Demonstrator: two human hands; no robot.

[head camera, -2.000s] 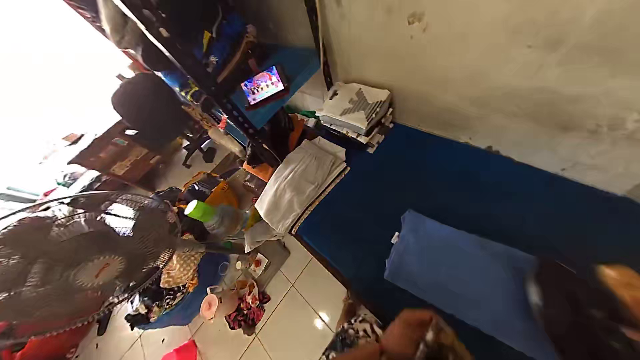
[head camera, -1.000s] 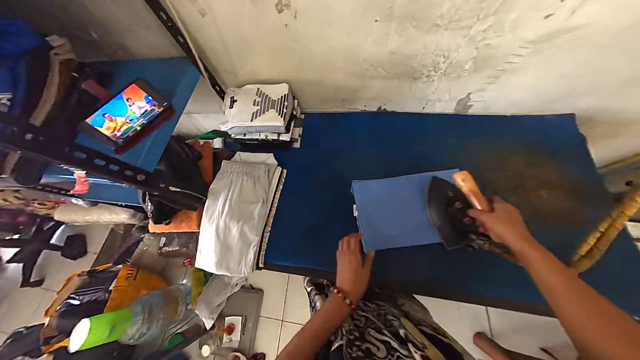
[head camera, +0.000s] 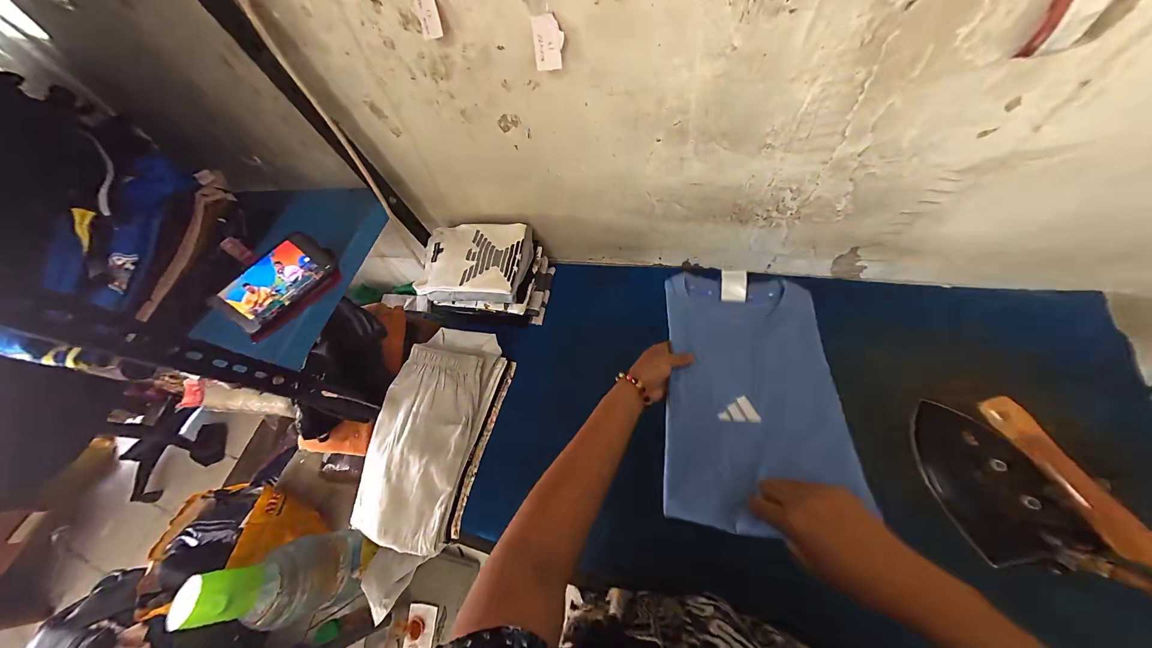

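Note:
A folded light-blue T-shirt (head camera: 765, 360) with a white three-bar logo lies face up on the dark blue cloth-covered surface (head camera: 585, 450), its collar toward the wall. My left hand (head camera: 660, 369) grips its left edge near the collar, thumb on top and fingers partly hidden. At the shirt's lower edge my right hand (head camera: 801, 513) is curled and slightly blurred; whether it pinches the fabric cannot be made out. To the right, the clothes iron (head camera: 999, 477), black with a wooden handle, rests on the surface, apart from both hands.
Folded light-grey trousers (head camera: 423, 441) lie on the left edge, with a stack of folded shirts (head camera: 477, 261) behind them. A lit phone (head camera: 274, 283) leans on a blue shelf. Farther left are a black metal rack (head camera: 270, 387) and a bottle with a green cap (head camera: 225, 594). The wall borders the back.
My right hand has let go of the iron, which now rests at the right. The blue shirt has been turned, and its collar and logo now show. My left hand has moved up along its side.

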